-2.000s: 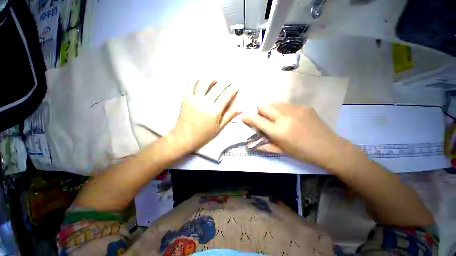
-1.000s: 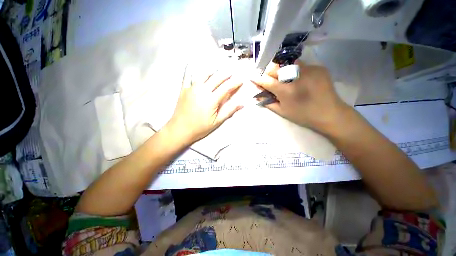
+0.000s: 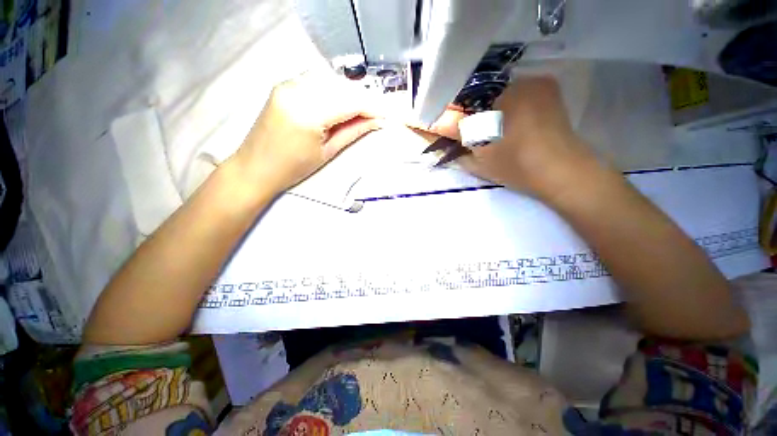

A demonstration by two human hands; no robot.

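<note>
A cream fabric panel (image 3: 77,162) lies across the left of the machine table and under the machine head (image 3: 460,51). My left hand (image 3: 294,128) rests on the cloth left of the presser foot (image 3: 392,78), its fingertips at the cloth beside the foot. My right hand (image 3: 524,136) is right of the needle area, partly behind the machine's white knob (image 3: 480,128). It holds thread snips (image 3: 445,152), whose dark blades point left. Its fingertips meet the cloth near my left fingertips. Glare hides the cloth edge and stitching there.
A printed ruler (image 3: 409,285) runs along the white table's front edge (image 3: 409,317). A yellow label (image 3: 688,88) is on the machine bed at the right. Printed packaging (image 3: 13,64) lies at the far left. My lap is below the table edge.
The cloth and both hands have moved away from me, toward the presser foot. The left hand has turned, with thumb and fingers closer together. More of the table front and ruler shows.
</note>
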